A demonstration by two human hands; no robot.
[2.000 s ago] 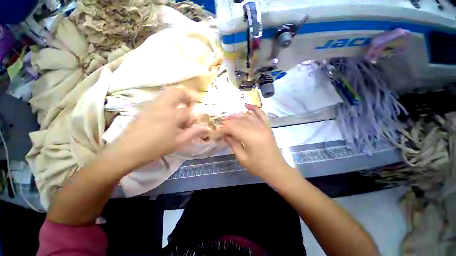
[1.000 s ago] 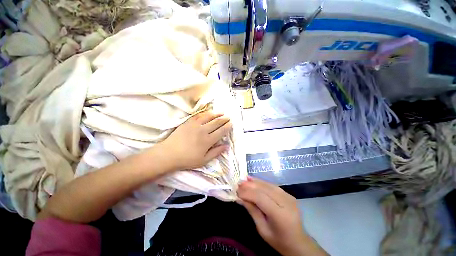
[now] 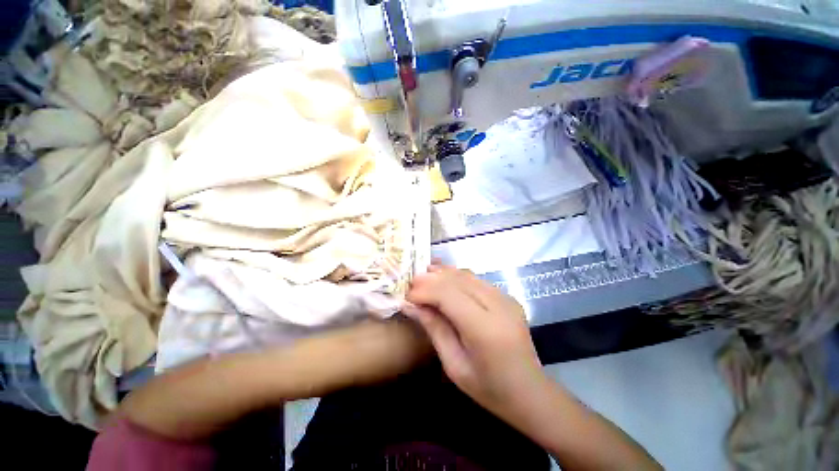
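Note:
The cream garment piece (image 3: 267, 170) lies heaped left of the needle, with a paler pinkish-white layer (image 3: 225, 308) bunched at its front. Its gathered edge (image 3: 400, 248) runs from near the presser foot (image 3: 414, 156) towards me. My right hand (image 3: 474, 331) pinches the front end of this edge between thumb and fingers. My left forearm (image 3: 276, 368) crosses below the cloth, blurred; the left hand is hidden or merged behind my right hand, so its fingers cannot be made out. A narrow pale strip (image 3: 173, 259) shows on the cloth at left.
The white machine head (image 3: 570, 60) with a blue stripe stands behind. Pale lilac strips (image 3: 639, 193) hang beside it, and beige-grey strands (image 3: 782, 267) lie far right. White sheets (image 3: 515, 175) lie right of the needle. A ruler scale (image 3: 570, 281) marks the table's front. Tan ruffled pieces (image 3: 175, 46) lie behind.
My left hand has left the top of the cloth and its forearm now reaches across below my right hand. My right hand still holds the edge, slightly nearer the needle.

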